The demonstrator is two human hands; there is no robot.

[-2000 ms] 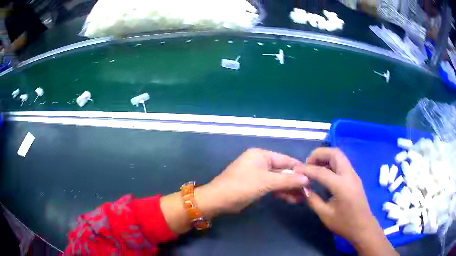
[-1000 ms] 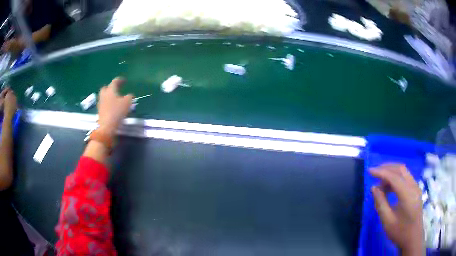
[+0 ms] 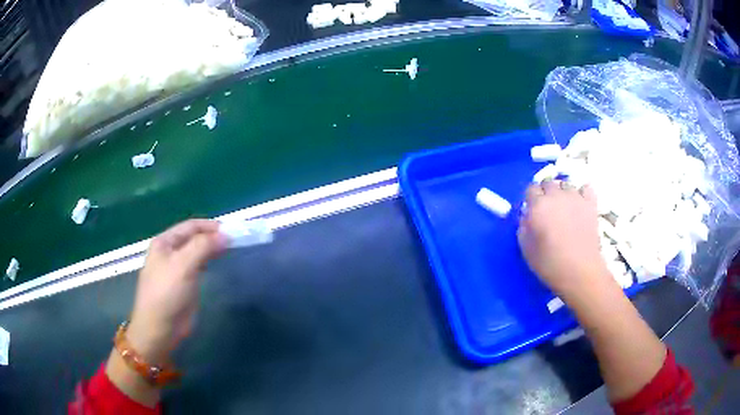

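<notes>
My left hand (image 3: 180, 263) holds a white piece (image 3: 247, 233) between thumb and fingertips, above the near metal rail; the piece is blurred and no stem can be made out. My right hand (image 3: 560, 231) is in the blue tray (image 3: 462, 332), with its fingertips at the left edge of the pile of white plastic housings (image 3: 649, 174). The fingertips are partly hidden, and I cannot tell if they hold a piece. One loose housing (image 3: 493, 202) lies in the tray left of my right hand.
The green belt (image 3: 324, 121) carries several stemmed sub-assemblies (image 3: 144, 159). Beyond it are a large clear bag of parts (image 3: 122, 73) and a loose pile (image 3: 351, 13). A clear plastic bag (image 3: 617, 85) surrounds the housings. A white label (image 3: 4, 346) lies at the left edge.
My left hand has come back from over the belt and now holds a white piece. My right hand has moved onto the housings. The view has turned right, bringing the whole tray in.
</notes>
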